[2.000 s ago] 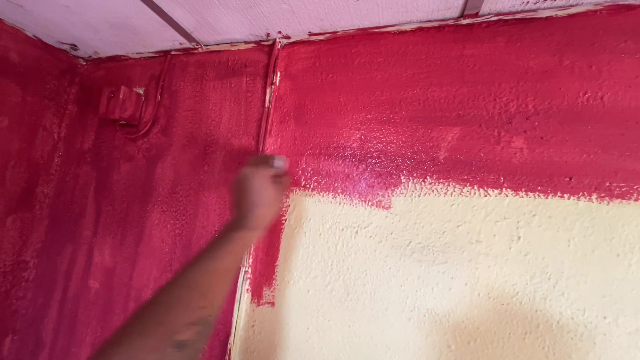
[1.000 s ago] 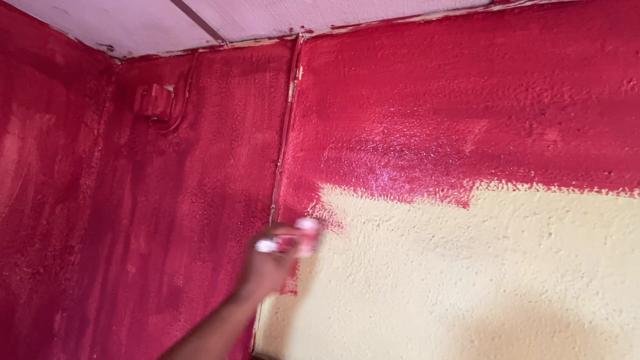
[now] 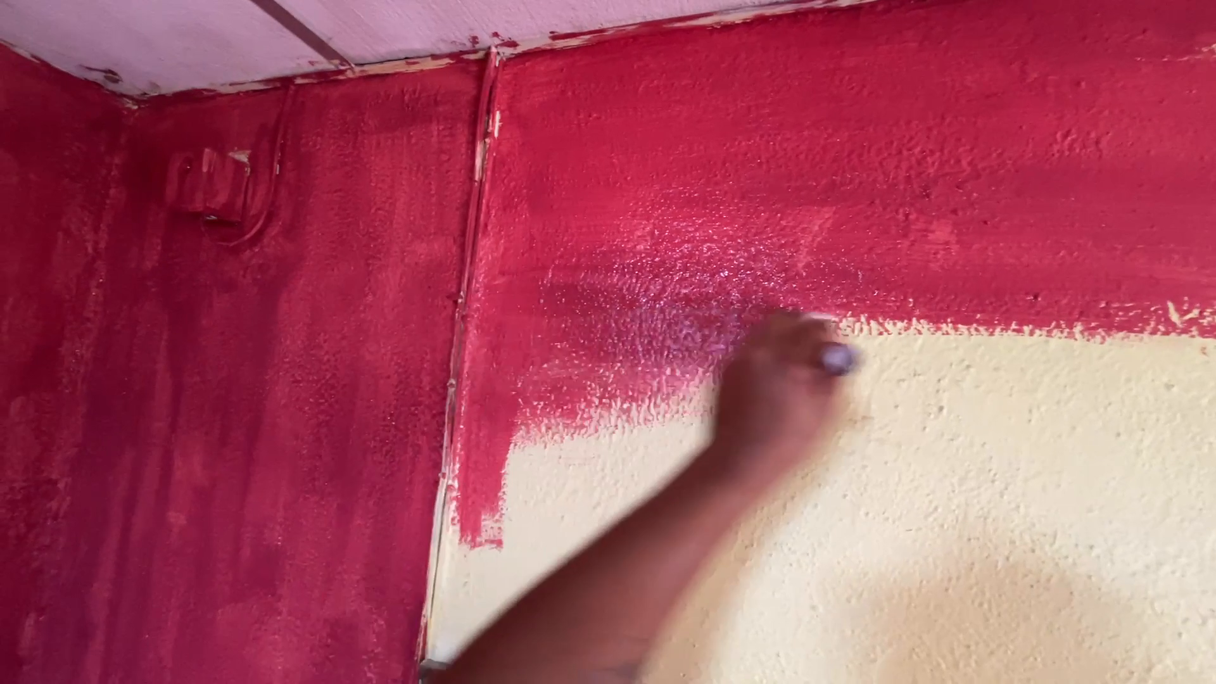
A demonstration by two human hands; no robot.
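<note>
Coming up from the bottom edge, my left hand (image 3: pixel 779 389) is closed around a paintbrush (image 3: pixel 838 358), with only a pale, rounded handle end showing at its right side. The bristles are hidden behind the hand and motion blur. The hand lies over the ragged border between wet, glossy red paint (image 3: pixel 665 323) and the cream part of the rough wall (image 3: pixel 997 456). To its left, a short red strip (image 3: pixel 483 494) runs down beside a vertical conduit (image 3: pixel 467 275). My right hand is out of view.
A red-painted electrical box (image 3: pixel 223 185) with a curved cable sits on the dark red wall section (image 3: pixel 237 427) at left. Overhead is a pale ceiling (image 3: pixel 408 28) with a dark seam. A soft shadow falls on the cream wall at lower right.
My left hand has moved up and right from beside the conduit, still holding the brush. Red paint now covers more of the cream wall right of the conduit.
</note>
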